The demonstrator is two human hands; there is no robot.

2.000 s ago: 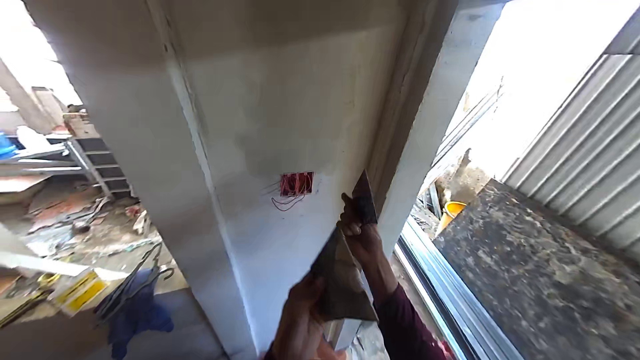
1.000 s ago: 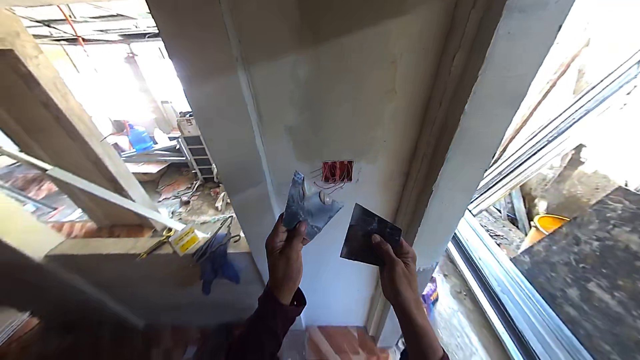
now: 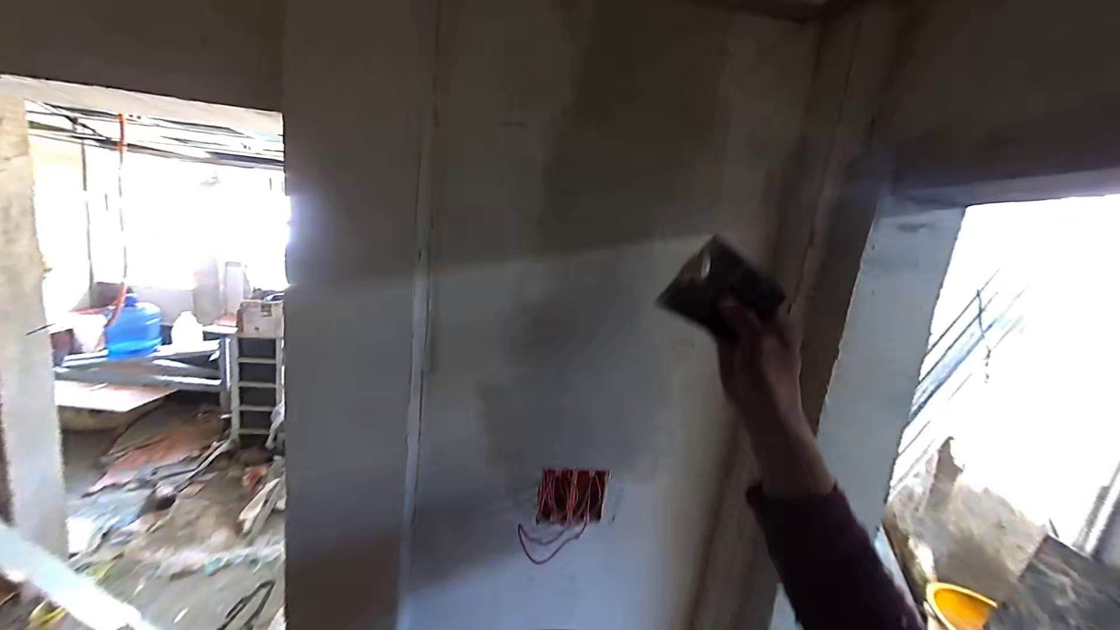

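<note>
My right hand [image 3: 761, 350] is raised and grips a dark, flat putty knife [image 3: 719, 284], its blade at or close to the plastered wall panel [image 3: 612, 376]. Whether the blade touches the wall cannot be told. Below and left of the hand, a recessed electrical box [image 3: 573, 496] holds red wires, and a loop of them hangs out beneath it. Damp-looking darker patches mark the wall above the box. My left hand is out of view.
An opening at the left shows a blue water jug [image 3: 133, 325], a metal ladder [image 3: 256, 385] and debris on the floor [image 3: 184, 516]. Right of the wall, past the pale frame [image 3: 901, 350], a yellow bucket [image 3: 960, 605] stands low down.
My right hand has gone up the wall with its blade. My left hand, which held another flat blade, has left the view. The view has tilted upward.
</note>
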